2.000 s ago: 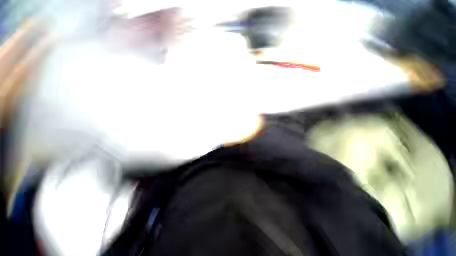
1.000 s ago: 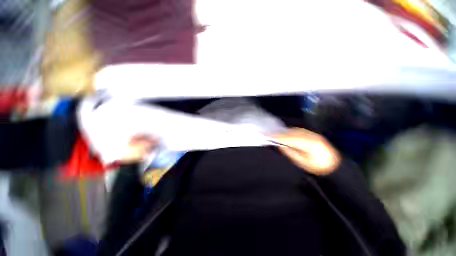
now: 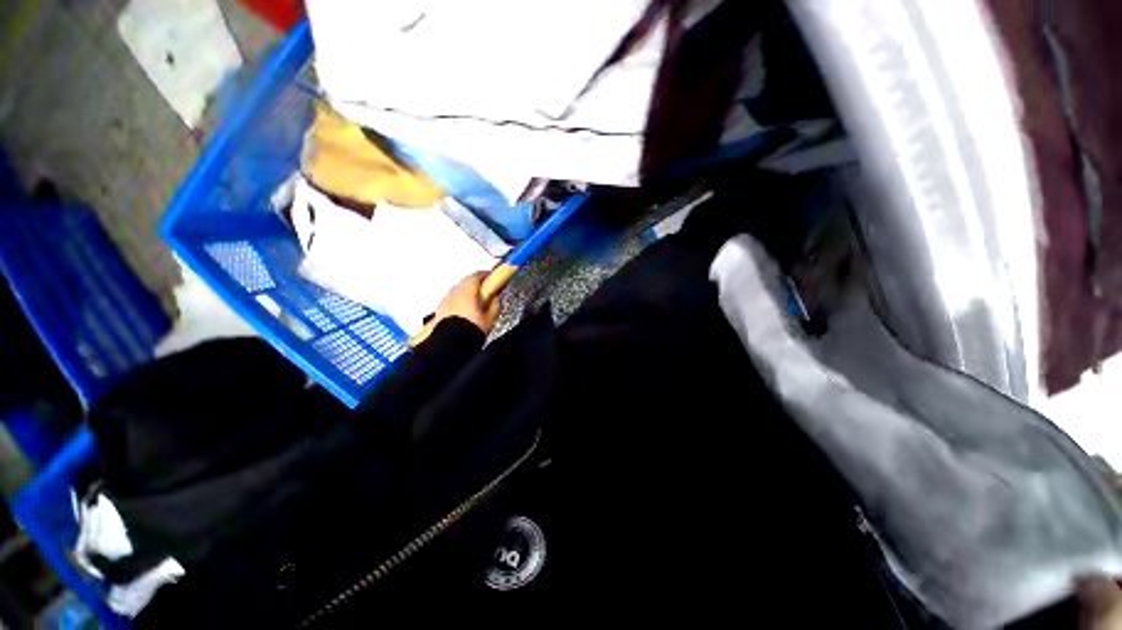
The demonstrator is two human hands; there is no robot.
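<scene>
A blue plastic basket (image 3: 265,308) stands at the upper left, in front of me. Inside lie white pieces (image 3: 391,265) and a yellow-orange piece (image 3: 369,166). My left hand (image 3: 461,308) is closed on the basket's rim nearest my body; its palm side is hidden. A large white panel with a dark stitched line and maroon edge (image 3: 492,80) lies across the basket's far end. A grey-white padded panel (image 3: 911,431) hangs over my right side. My right hand (image 3: 1099,603) is mostly cut off at the bottom right corner, with its visible part on this panel's lower edge.
White and maroon quilted panels (image 3: 1070,185) hang at the upper right. Another blue basket (image 3: 80,289) stands at the far left. A black garment heap (image 3: 203,431) with white parts (image 3: 105,529) lies at the lower left. A pale sheet (image 3: 185,55) is on the floor.
The view has swung from the white table to the basket. My left hand has let go of the white piece both hands held and is now on the basket rim. My right hand has moved to the lower right.
</scene>
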